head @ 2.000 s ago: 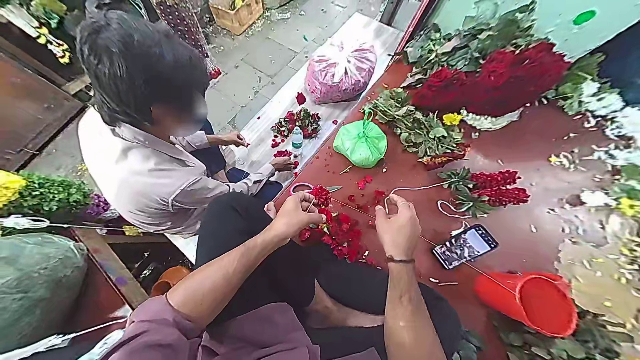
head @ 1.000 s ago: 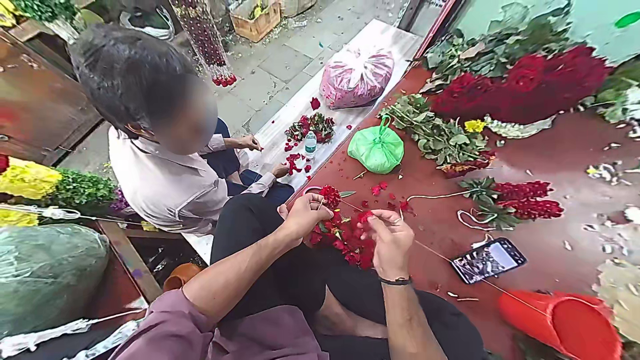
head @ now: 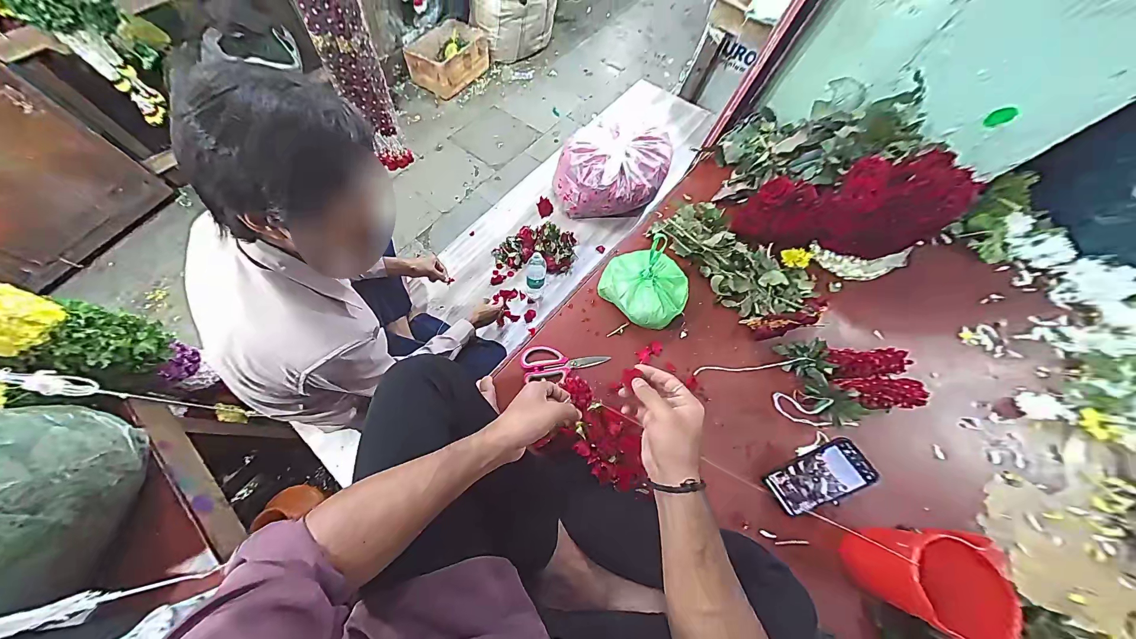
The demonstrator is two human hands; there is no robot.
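Note:
My left hand (head: 538, 414) is closed at the fingertips on a string of red flowers (head: 579, 390). Red petals, pinched between thumb and fingers, are in my right hand (head: 667, 417), which wears a dark bracelet. Thin thread (head: 735, 472) runs from between the hands over the phone toward the red bucket. Loose red petals (head: 612, 448) lie in a pile just below and between both hands. Pink-handled scissors (head: 559, 362) rest on the red surface beyond my left hand, their blades pointing right.
A green plastic bag (head: 645, 288), a phone (head: 821, 477) and a tilted red bucket (head: 932, 572) stand or lie on the red surface (head: 896, 306). Red roses (head: 861, 206) are at the upper right. Another person (head: 284, 311) sits at left, near a bag of pink petals (head: 614, 169).
My right hand had its fingertips close together two seconds ago and now holds red petals. The scissors show more fully now. The view has shifted somewhat.

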